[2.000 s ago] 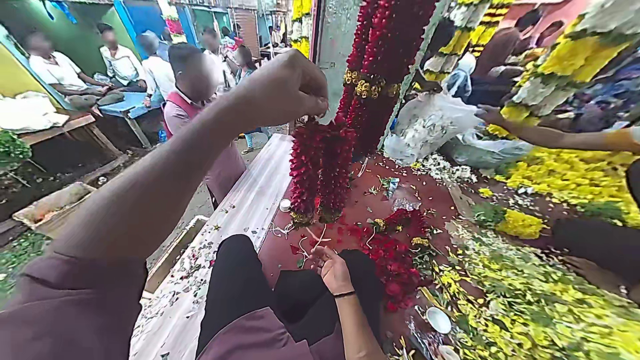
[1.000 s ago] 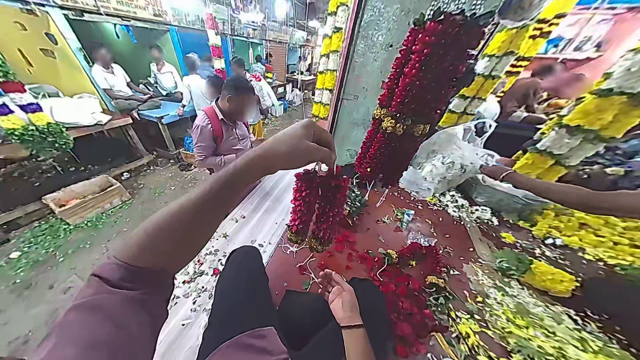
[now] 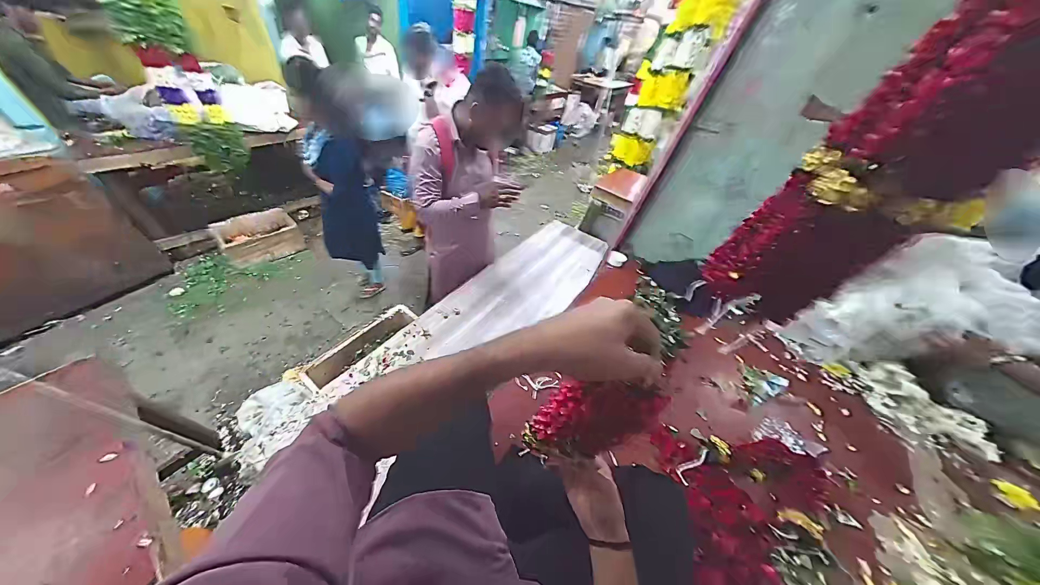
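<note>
My left hand [image 3: 613, 341] grips the upper end of a short red petal garland [image 3: 597, 414] and holds it low over my lap. Beneath the garland's lower end is my right hand [image 3: 591, 487], partly covered by it; whether its fingers hold the garland cannot be seen. Loose red petals and pieces of garland [image 3: 731, 512] lie on the red surface at the right. Thick red garlands [image 3: 780, 236] with a yellow flower band hang at the upper right.
A pale board [image 3: 528, 276] runs along the left of my seat, beside a wooden crate [image 3: 357, 345]. A person in a pinkish shirt [image 3: 459, 195] stands beyond it. White flowers [image 3: 926, 410] and a plastic bag [image 3: 934, 292] lie at the right.
My left hand has come down with the red garland, which hung upright before and now lies slanted near my right hand. The view has swung left. A person in dark blue now shows beyond the crate.
</note>
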